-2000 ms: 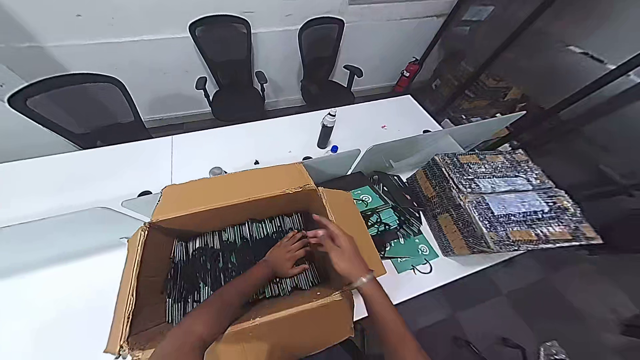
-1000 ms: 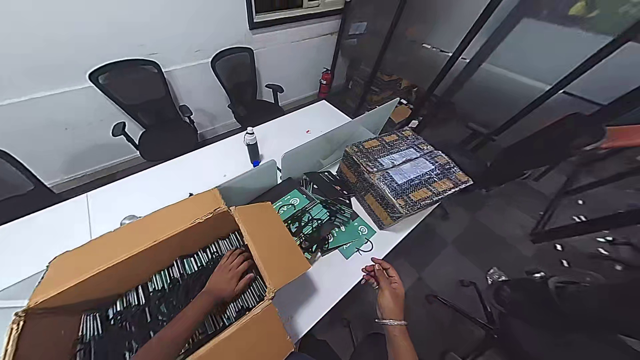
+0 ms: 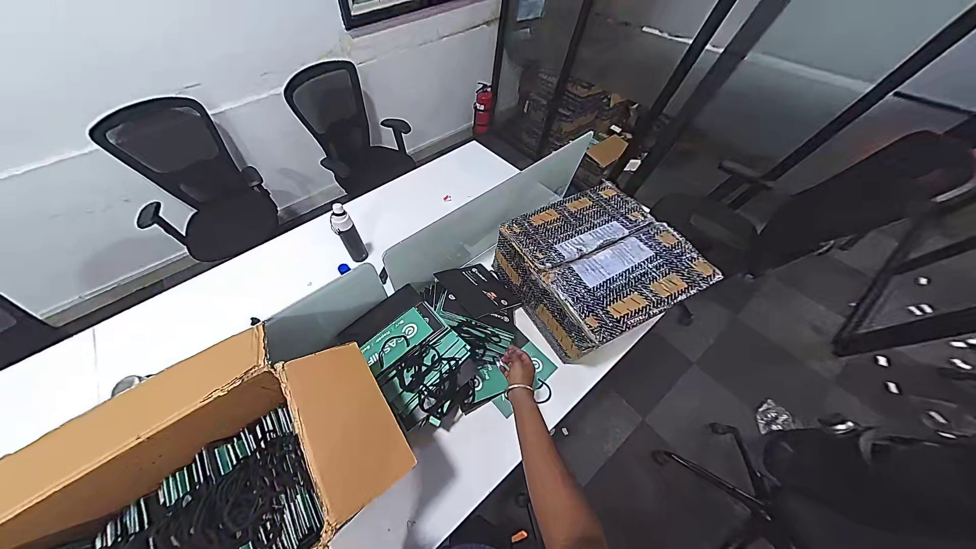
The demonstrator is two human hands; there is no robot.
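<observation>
My right hand [image 3: 518, 367], with a bangle at the wrist, reaches over the right side of a pile of green paper bags with black cord handles [image 3: 435, 366] on the white table. Its fingers are bent at the pile's edge; whether they grip a bag cannot be made out. Black printed bags or cards [image 3: 476, 290] lie at the back of the pile. To the left stands an open cardboard box [image 3: 347, 427], packed with upright green and white bags whose black cords lie on top. My left hand is out of view.
A taped carton in patterned wrap [image 3: 602, 267] stands on the table right of the pile. Glass dividers [image 3: 473, 229] run along the table's middle, with a bottle [image 3: 349, 232] and a blue cap [image 3: 344, 268] behind them. Office chairs [image 3: 191, 175] stand beyond.
My right hand has moved from beside the table to the pile of green bags. My left hand, earlier on the bags in the box, has left the view. The view has swung right.
</observation>
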